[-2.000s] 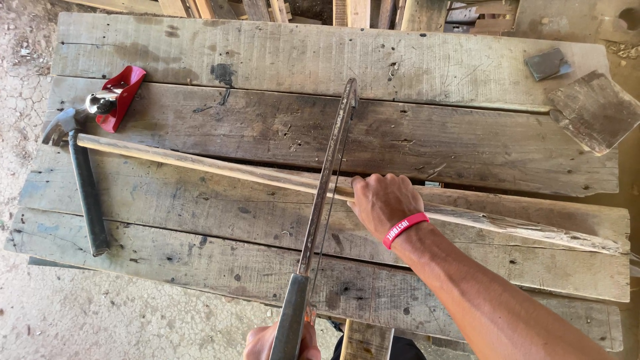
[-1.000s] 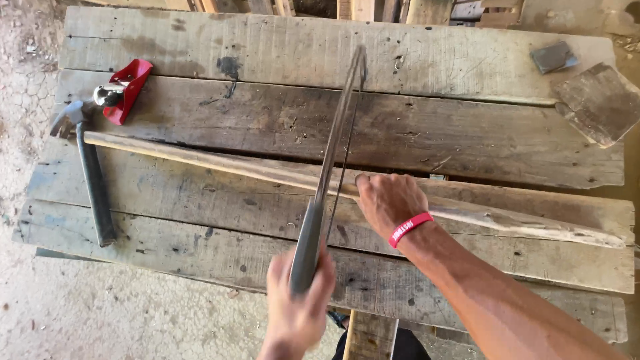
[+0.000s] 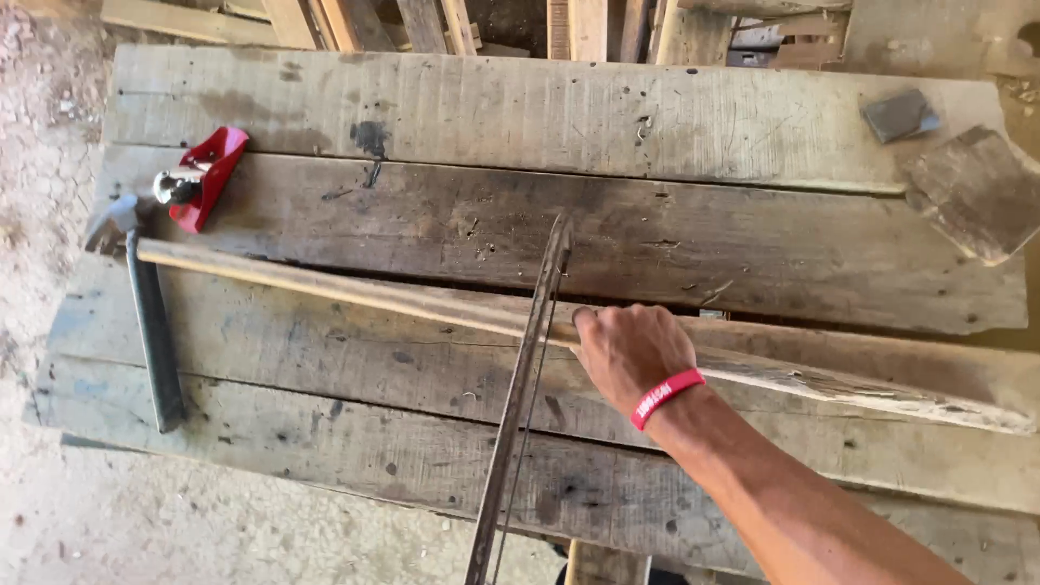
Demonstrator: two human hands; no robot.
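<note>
A long, slender wooden stick [image 3: 341, 286] lies across the plank table. My right hand [image 3: 638, 353], with a pink wristband, grips it palm down near the middle. Just left of my thumb, a saw with a narrow metal bow frame [image 3: 520, 374] and a thin blade crosses the stick. The saw's far end reaches slightly past the stick; its handle is below the picture edge. My left hand is out of view. The stick's left end rests by a claw hammer [image 3: 153, 325], next to a red hand plane [image 3: 210, 179].
Gaps run between the planks of the worn table [image 3: 487, 106]. A dark flat block [image 3: 900, 116] and a square wooden piece [image 3: 975, 191] are at the back right. Wood offcuts [image 3: 589, 28] stand beyond the far edge.
The saw has been drawn back toward me, and my left hand, on its handle in the earlier frames, has left the view. My right hand stays on the stick.
</note>
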